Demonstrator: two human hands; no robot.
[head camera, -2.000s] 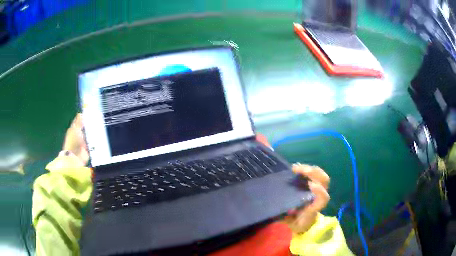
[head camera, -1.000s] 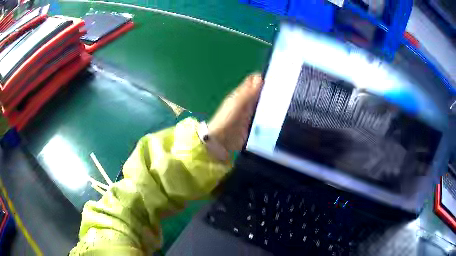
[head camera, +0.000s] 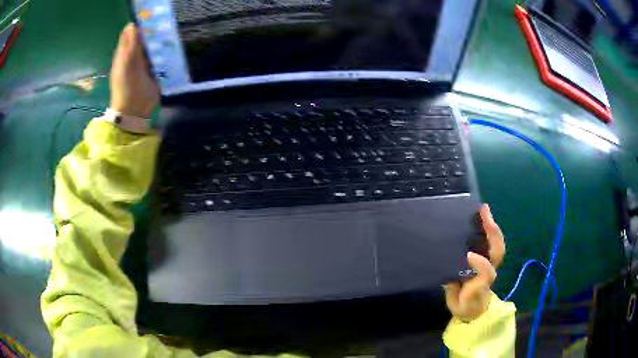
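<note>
An open dark laptop (head camera: 308, 245) fills the middle of the view. Its screen (head camera: 301, 35) shows a black window with pale text on a light desktop and is cut off at the top. My left hand (head camera: 134, 80) holds the laptop's left side by the screen's lower corner; a band is on the wrist. My right hand (head camera: 479, 273) grips the front right corner, fingers curled around the edge. A blue cable (head camera: 553, 175) meets the laptop's right side near the hinge. The laptop's underside is hidden.
Another open laptop (head camera: 573, 59) stands on a red-orange foam pad (head camera: 549, 73) at the upper right of the green bench (head camera: 77, 42). A red-orange edge (head camera: 10, 43) shows at the far upper left. A thin dark cable curves at left. A dark object (head camera: 612, 318) is at lower right.
The view has swung back from the bench's left side, with its stacked foam pads, to the laptop. My right hand and the blue cable are in view again. Both hands hold the laptop.
</note>
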